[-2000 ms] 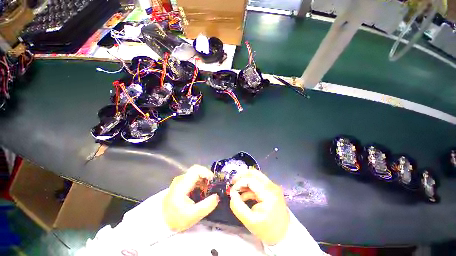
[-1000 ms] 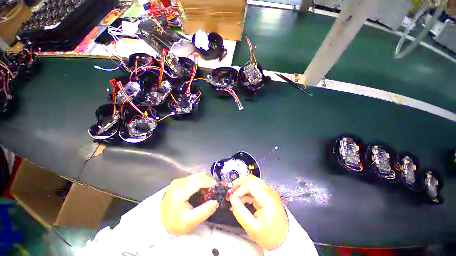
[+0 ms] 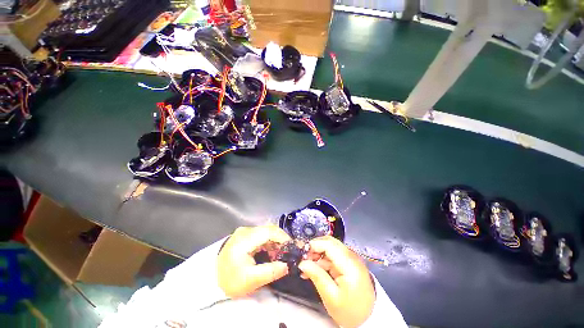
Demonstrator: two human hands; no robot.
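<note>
A round black housing (image 3: 332, 218) with a silvery round centre lies open on the bench just beyond my hands. My left hand (image 3: 251, 262) and my right hand (image 3: 339, 274) meet in front of it, fingertips closed on a small dark module (image 3: 291, 254). Fingers hide part of the module, and its exact shape cannot be told. Thin wires with a pale plug (image 3: 385, 262) stick out to the right of my right hand. A thin wire with a tiny pale tip (image 3: 364, 193) extends to the right of the housing.
Unfinished units (image 3: 192, 163) with red and orange wires cluster at left. Completed units (image 3: 462, 211) stand in a row at right. A thin dark tool (image 3: 392, 115) lies by the pale post (image 3: 442, 64). Cardboard boxes stand at the back (image 3: 291, 25) and lower left (image 3: 105, 256).
The view has shifted, so the bench items appear farther right. Both hands stay together on the dark module. The wires with the pale plug now show more clearly right of my right hand.
</note>
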